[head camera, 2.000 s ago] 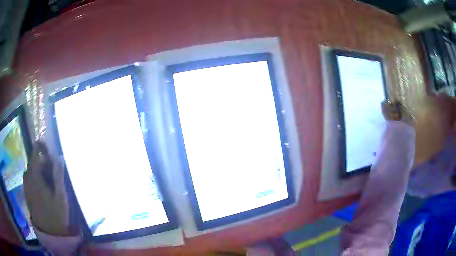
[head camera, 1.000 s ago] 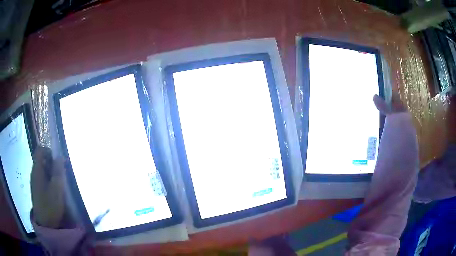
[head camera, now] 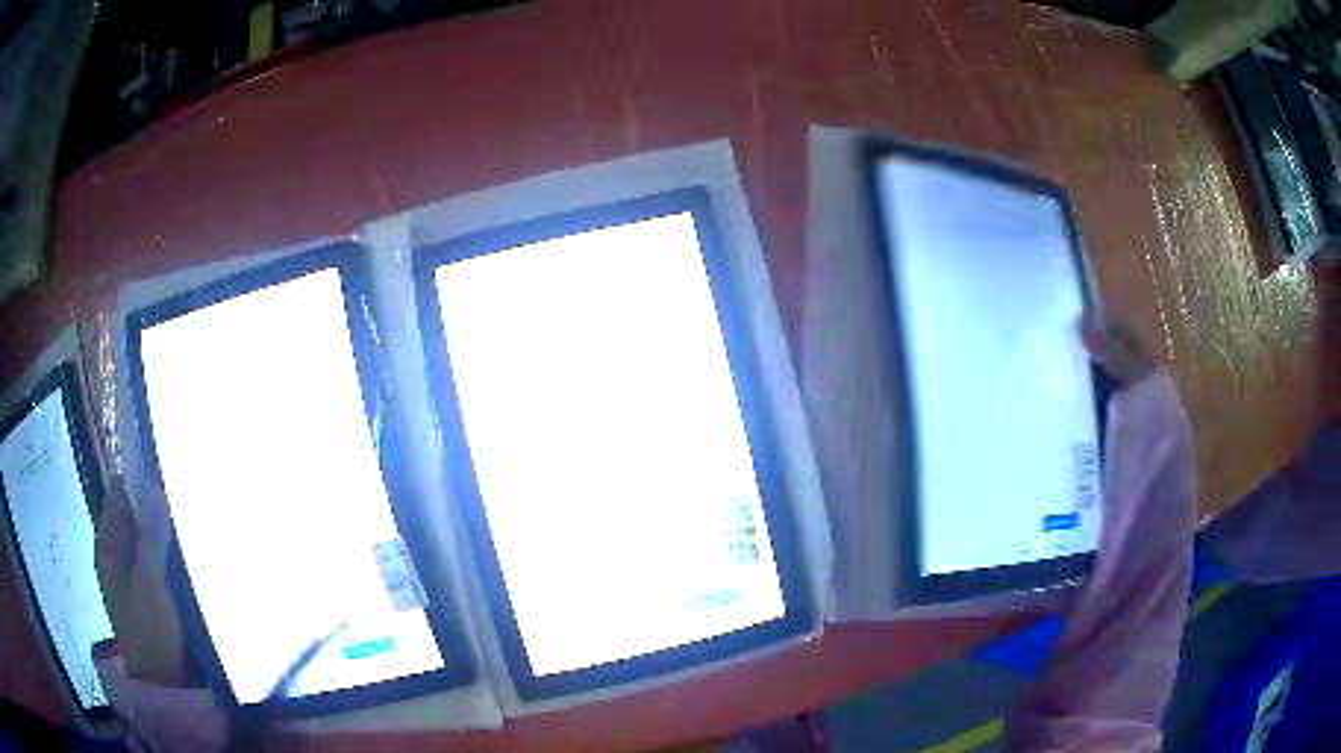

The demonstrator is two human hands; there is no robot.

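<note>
Several tablets lie side by side on whitish foam sheets. The two middle tablets, one at centre [head camera: 610, 441] and one at centre left [head camera: 280, 486], glare white. The right tablet [head camera: 993, 368] is bright, blurred and tilted off its sheet. My right hand [head camera: 1121, 361] is at its right edge and seems to grip it; the fingers are partly hidden. The far-left tablet [head camera: 56, 544] has a pale screen and is cut off by the picture's edge. My left hand [head camera: 140, 589] is blurred, between the two left tablets; its fingertips are unclear.
The red-orange bench top [head camera: 633, 88] is covered in shiny clear plastic. Dark equipment stands beyond its far edge. Another person's sleeve [head camera: 1287, 515] is at the right edge. A blue item [head camera: 1265, 662] is below the bench at lower right, near a yellow floor line [head camera: 963, 739].
The right tablet was moved left and lay flatter a second ago; now its left side looks raised or shifted off its sheet. The far-left screen changed from colourful to pale. The view has shifted slightly.
</note>
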